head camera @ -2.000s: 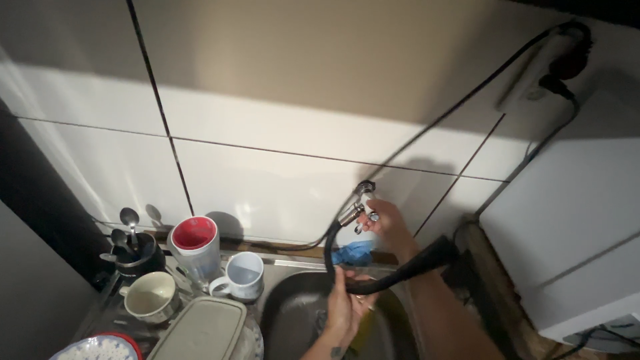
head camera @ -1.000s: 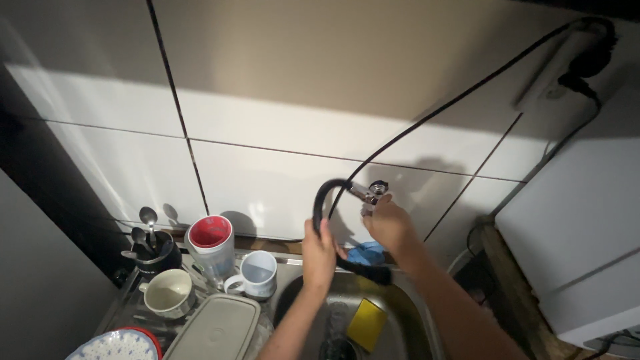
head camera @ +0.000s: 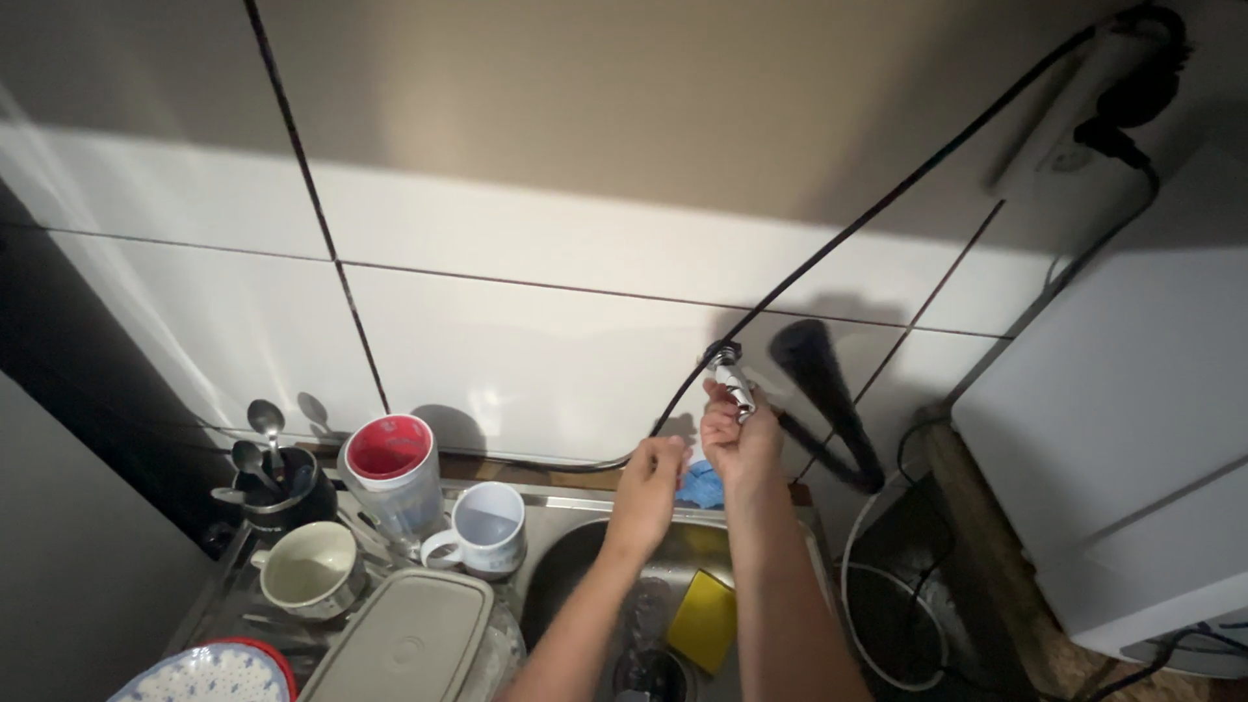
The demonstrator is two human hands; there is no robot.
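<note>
At the wall above the sink (head camera: 546, 595), my right hand (head camera: 741, 439) has its fingers around a chrome wall faucet (head camera: 726, 375). Beside it on the left, my left hand (head camera: 655, 478) is raised with curled fingers; whether it holds anything cannot be told. A black flexible hose with a wide end (head camera: 819, 380) sticks out to the right from behind my right hand, bent upward. A blue cloth (head camera: 700, 485) lies on the sink's back rim, between my wrists. A yellow sponge cloth (head camera: 702, 619) is in the basin.
Left of the basin stand a white mug (head camera: 487, 531), a cup with a red inside (head camera: 390, 458), a cream mug (head camera: 310, 570), a spoon holder (head camera: 283, 497), a lidded container (head camera: 405, 639) and plates (head camera: 210, 673). A black cable (head camera: 877, 205) crosses the tiled wall to a socket.
The black hose has swung from in front of the basin to the right of the faucet. My left hand, earlier on the hose, is now off it and nearer my right hand.
</note>
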